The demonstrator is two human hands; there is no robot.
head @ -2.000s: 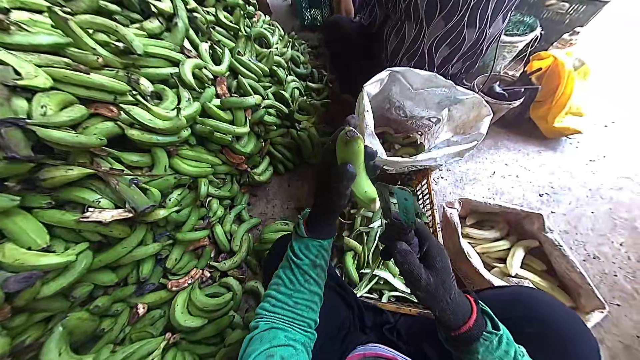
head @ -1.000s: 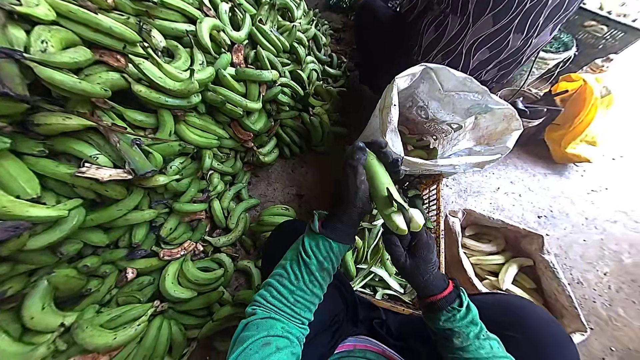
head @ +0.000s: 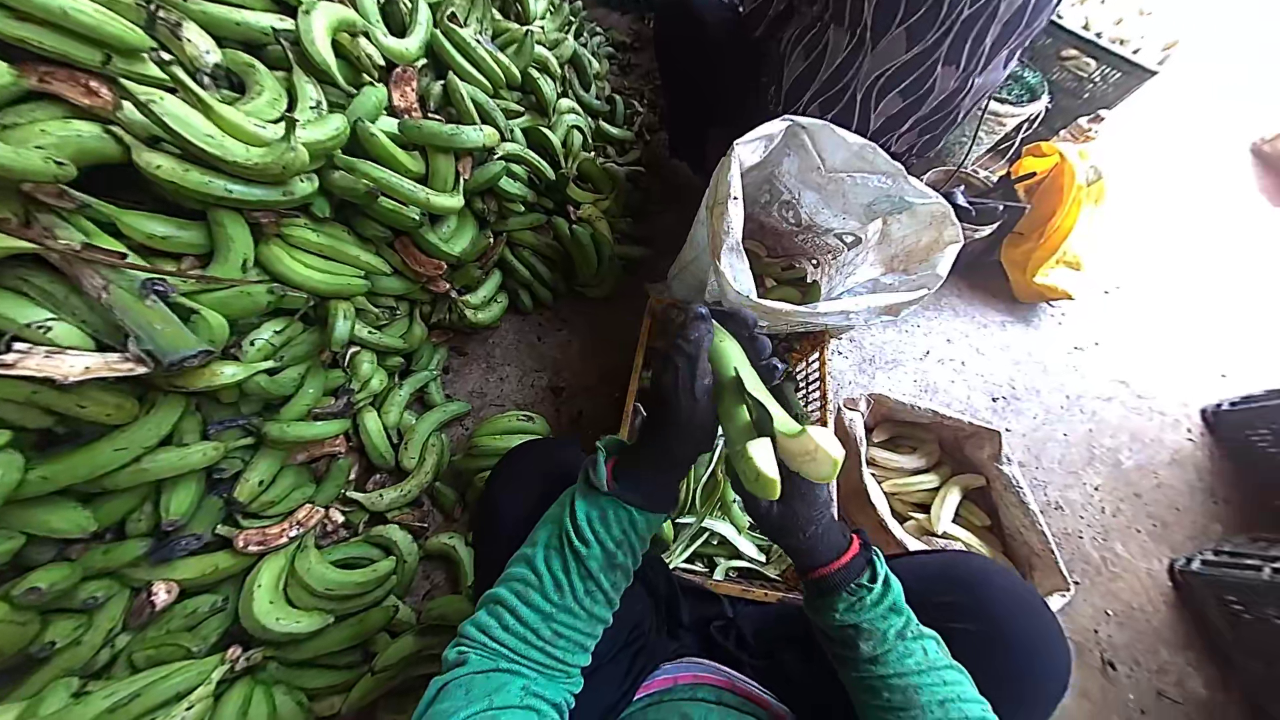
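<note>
Dark gloves cover both of my hands. My left hand (head: 685,400) is closed around the upper part of two joined green plantains (head: 738,410), whose cut ends point down toward me and show pale flesh. Against their right side and underside rests my right hand (head: 795,500), its fingers partly hidden by the fruit; whether it also holds a tool cannot be seen. Below the hands, a yellow plastic crate (head: 822,385) holds green peel strips (head: 722,535). A white sack (head: 850,230) stands open just beyond, with green pieces inside.
A large heap of green plantains (head: 300,250) fills the left side. At the right, an open sack (head: 1010,500) contains peeled plantains (head: 945,495). Dark crates (head: 1235,590) stand at the right edge. A yellow bag (head: 1050,225) and a person in patterned cloth (head: 890,60) are beyond the white sack.
Two seconds ago my right hand held a green-handled tool against a plantain; that tool no longer shows. The plantains' cut ends now face me, with both hands at the fruit.
</note>
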